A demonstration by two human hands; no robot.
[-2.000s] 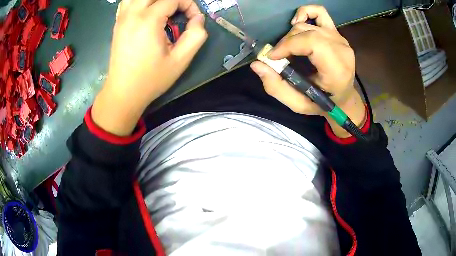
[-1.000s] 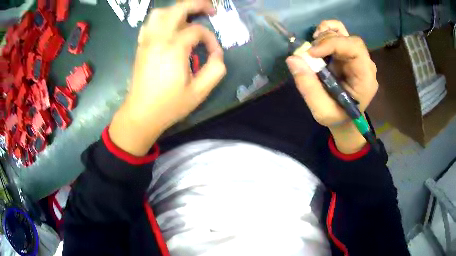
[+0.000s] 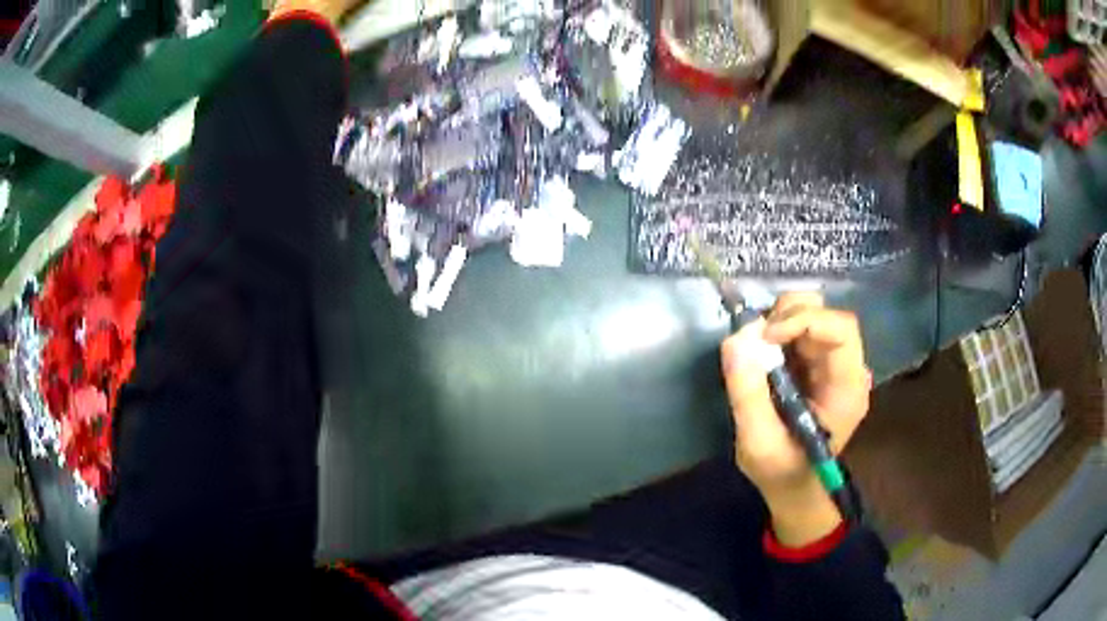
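My right hand [image 3: 795, 400] holds a soldering iron [image 3: 789, 406] with a black handle, green band and pale collar. Its tip points up and left, at the near edge of a black pad [image 3: 777, 218] covered with silvery specks. My left arm is stretched forward across the bench. Only a small part of my left hand [image 3: 313, 6] shows at the top edge, so its fingers are cut off. A heap of circuit boards [image 3: 486, 146] with thin wires lies right of my left sleeve.
Red housings [image 3: 103, 315] are heaped at the left, partly behind my sleeve. A round red-rimmed container [image 3: 714, 49] stands behind the pad. A soldering station [image 3: 971, 182] is at the right, above an open cardboard box [image 3: 1032, 473]. A blue basket [image 3: 51, 597] shows lower left.
The view has shifted up and forward over the bench. My left hand has moved from the near work area to the far top edge. My right hand still holds the iron, now beside the pad.
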